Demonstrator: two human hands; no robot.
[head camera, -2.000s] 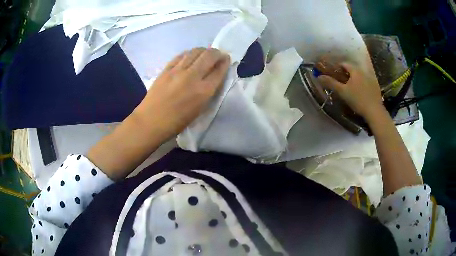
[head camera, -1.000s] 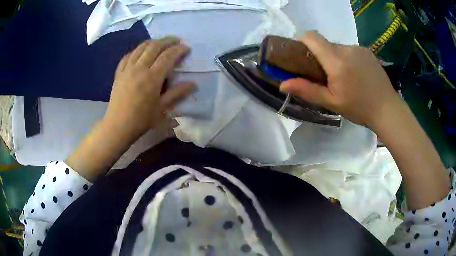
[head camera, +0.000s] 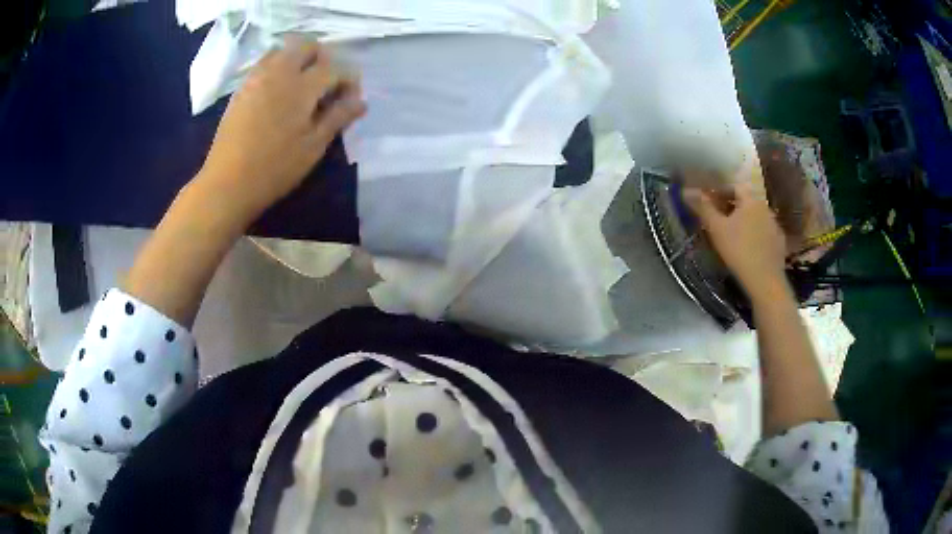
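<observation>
A white garment (head camera: 418, 156) lies over the navy padded board (head camera: 94, 115), its cloth bunched at the back and a straight seam band across its middle. A navy oval shows through a gap at its right. My left hand (head camera: 287, 115) is over the garment's left edge, fingers bent and slightly blurred; whether it pinches cloth cannot be told. My right hand (head camera: 741, 229) is on the handle of the steam iron (head camera: 684, 261), at the right end of the table, with the iron's tip pointing away from me. The handle is blurred and partly hidden by the hand.
The pale ironing table (head camera: 668, 63) extends under and right of the board. A worn iron rest (head camera: 799, 188) is at the right edge, with a yellow and dark cord (head camera: 835, 245) behind the iron. Crumpled white cloth (head camera: 710, 396) hangs at the near right. A dark strip lies at the left.
The iron came left onto the garment, then moved back right with my right hand. My left hand has moved up and away from the seam, and the garment's folded part now lies flat.
</observation>
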